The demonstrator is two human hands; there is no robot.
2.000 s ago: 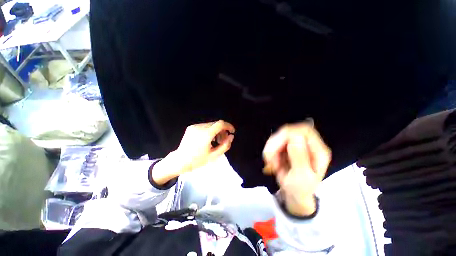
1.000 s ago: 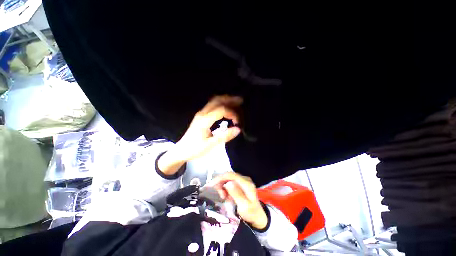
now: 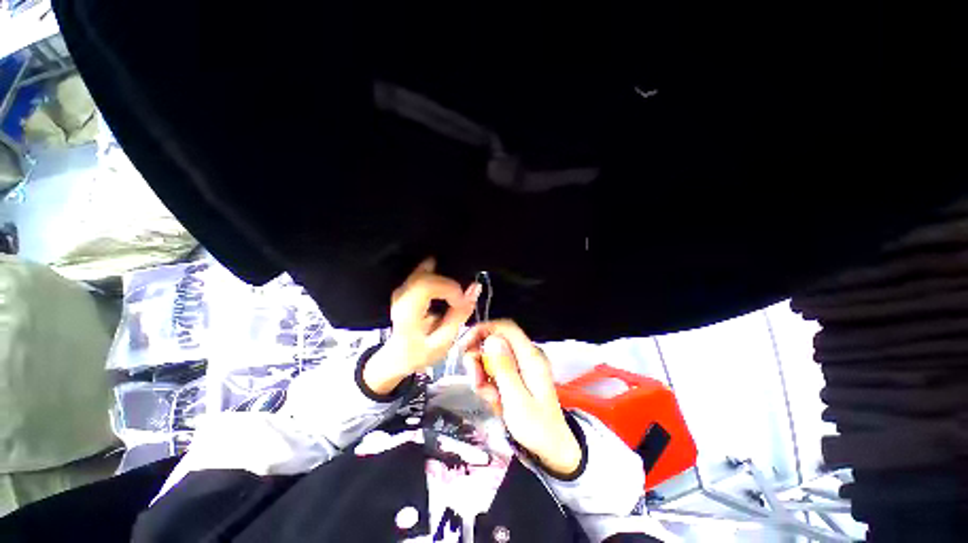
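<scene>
A large black garment fills the upper view. A grey frog closure with a central knot lies across it. My left hand is at the garment's near edge, thumb and forefinger pinched together; what lies between the fingertips is too small to tell. My right hand is closed on a small hand tool with a thin shiny loop pointing up beside my left fingertips. A bit of its yellow-orange handle shows at the right fingers.
An orange-red stool with a small black rectangle on it stands right of my lap. A dark ridged garment stack is at right. Bagged garments and khaki-green sacks are at left.
My right hand has moved from the garment's near edge at right to above my lap, then up beside my left hand. The tool's loop now shows clearly. The frog closure appears further left.
</scene>
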